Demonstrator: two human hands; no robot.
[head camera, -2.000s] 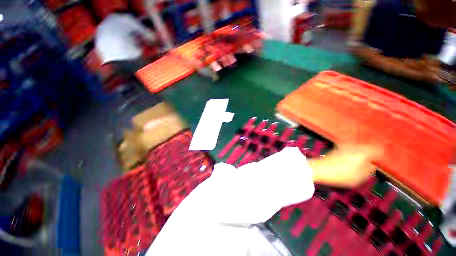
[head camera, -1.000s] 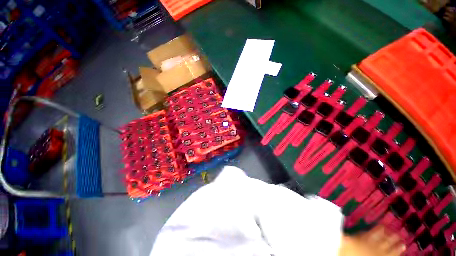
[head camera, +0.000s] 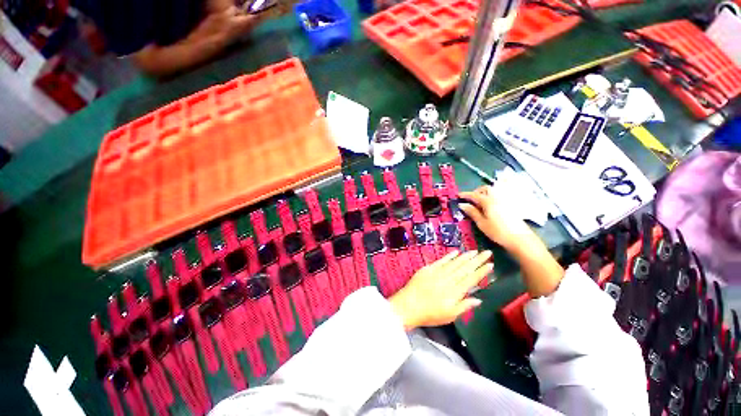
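Note:
Wristwatches (head camera: 317, 260) with dark square faces and crimson straps lie in two overlapping rows on the green bench. My left hand (head camera: 443, 291) is palm down over the lower straps at the right end of the rows, fingers extended and a little apart. My right hand (head camera: 497, 218) is just above and right of it, with its fingertips at the edge of the last watch at the right end. Whether the fingertips pinch that watch is not clear.
Stacked orange trays (head camera: 211, 162) stand behind the watches. Two small bottles (head camera: 387, 145), a metal post (head camera: 485, 61) and a calculator (head camera: 561, 130) on papers are behind my right hand. Black-strap watches (head camera: 662, 325) lie at right. A person's arm (head camera: 191, 41) shows at upper left.
The view has swung right, from the floor side to the bench's other end. Both my hands now show at the right end of the watch rows; before, only one blurred hand showed.

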